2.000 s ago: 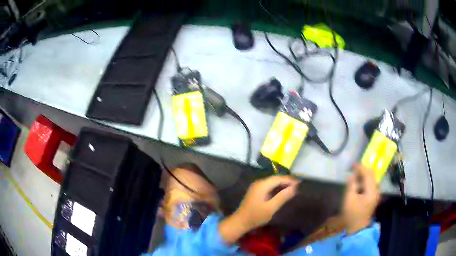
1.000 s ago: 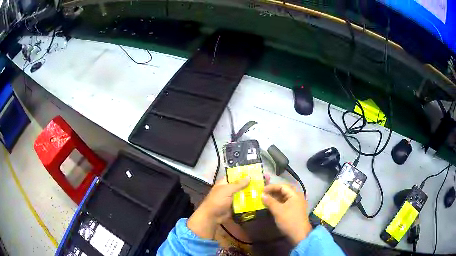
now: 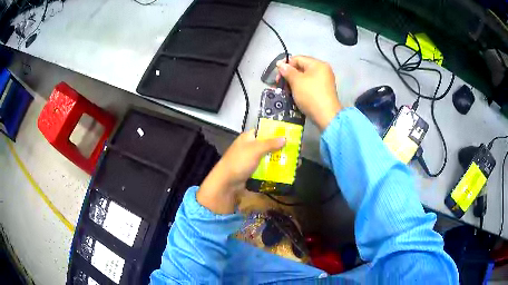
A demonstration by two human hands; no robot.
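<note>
A smartphone (image 3: 274, 106) with a yellow card (image 3: 281, 158) over its lower back is held at the bench edge. My left hand (image 3: 237, 167) grips its left side, thumb on the card. My right hand (image 3: 309, 83) pinches the black cable (image 3: 282, 42) at the phone's top end; whether the plug is in cannot be told. Behind the hands a scanner (image 3: 271, 69) shows in part. A second phone with a yellow card (image 3: 402, 136) and a third (image 3: 470, 186) lie on the bench at the right, each with a cable at its top.
An empty black tray (image 3: 195, 55) lies on the bench. Stacked trays (image 3: 142, 172), with white-labelled phones in slots, stand at left by a red stool (image 3: 69, 125). A black scanner (image 3: 377, 106), mice (image 3: 345, 28) and coiled cables lie right and rear.
My right hand has moved from the phone's lower right side up to the cable at its top. My left hand still holds the phone. The view has shifted, so the bench appears higher.
</note>
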